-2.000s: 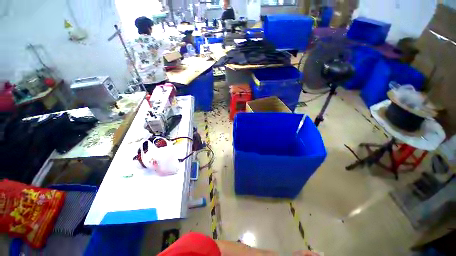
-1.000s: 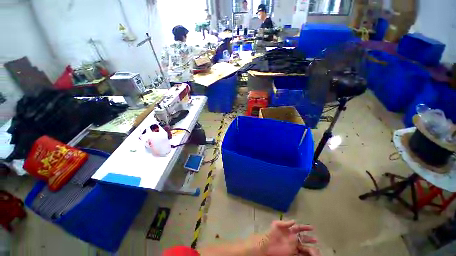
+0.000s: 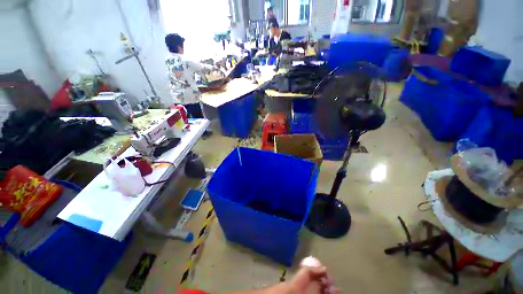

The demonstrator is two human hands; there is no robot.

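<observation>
My left hand (image 3: 312,279) is at the bottom edge, right of centre, with its forearm coming from a red sleeve at the lower left. Its fingers look curled in, with a bright pale spot at the top, and no held thing can be made out. My right hand is not in view. A large open blue plastic bin (image 3: 261,209) stands on the floor just beyond my left hand, with something dark at its bottom. The hand is apart from it.
A black pedestal fan (image 3: 330,215) and a cardboard box (image 3: 298,147) stand behind the bin. A white sewing table (image 3: 94,209) holds a machine and a white bag (image 3: 126,177). A cable reel (image 3: 473,198) is on the right. A person (image 3: 182,74) stands at the back left.
The view has shifted, and the bin now shows further left than a second ago, with more of its inside visible. My left hand has gone from spread fingers to curled and sits lower.
</observation>
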